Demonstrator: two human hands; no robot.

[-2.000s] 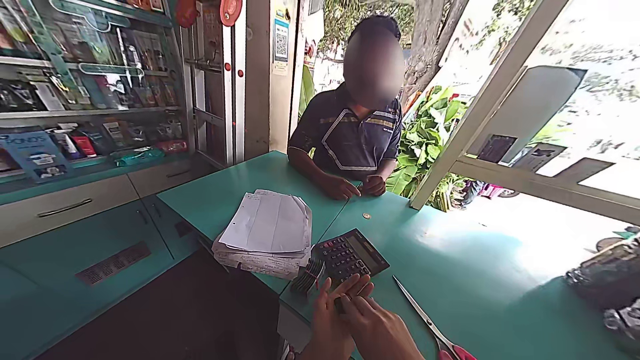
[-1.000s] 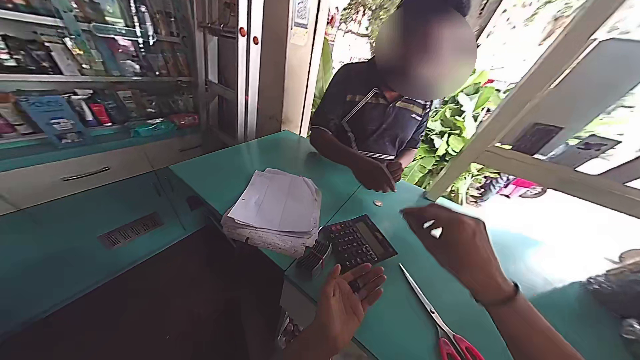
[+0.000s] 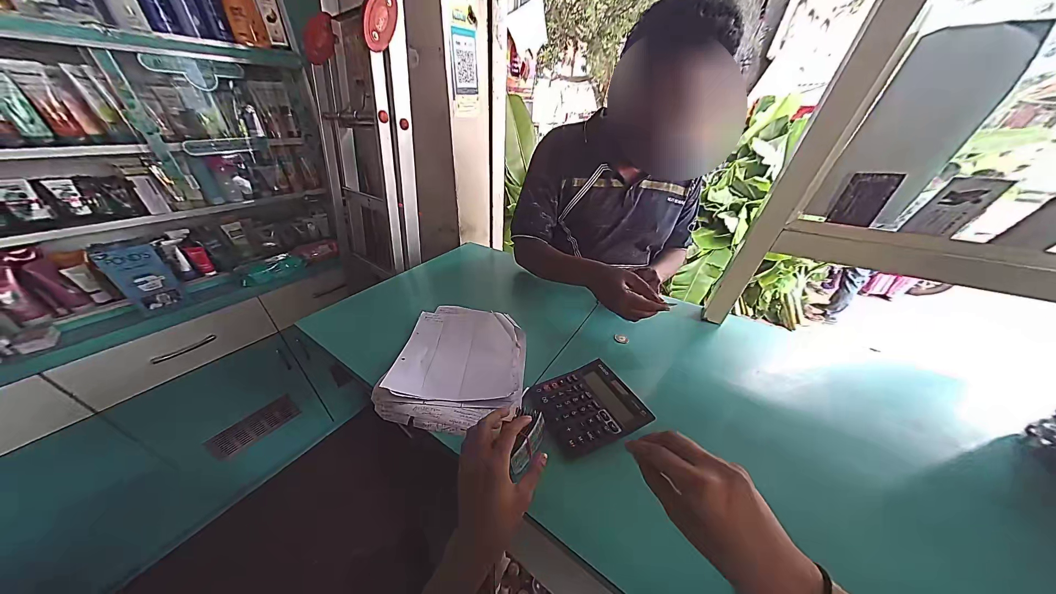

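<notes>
My left hand (image 3: 495, 474) has its fingers and thumb around a small, dark-topped box (image 3: 529, 445) at the counter's near edge, beside a black desk calculator (image 3: 606, 404). My right hand (image 3: 709, 495) is over the counter to the right of the calculator, fingers bent together; whether anything is between them cannot be made out. A thick stack of papers (image 3: 462, 355), the lower sheets bearing writing, lies left of the calculator. A coin (image 3: 621, 338) rests beyond it, near the hands (image 3: 634, 290) of a person across the counter.
The green counter (image 3: 792, 421) spans the front. Shelves of packaged goods (image 3: 140, 280) stand at the left above drawers (image 3: 177, 351). A slanted frame post (image 3: 767, 223) meets the counter at the right. A dark object (image 3: 1041, 437) sits at the far right edge.
My two hands were together two seconds ago, then apart, the left one palm up. The left has since moved onto the small box; the right has drawn back nearer. The red-handled scissors no longer show.
</notes>
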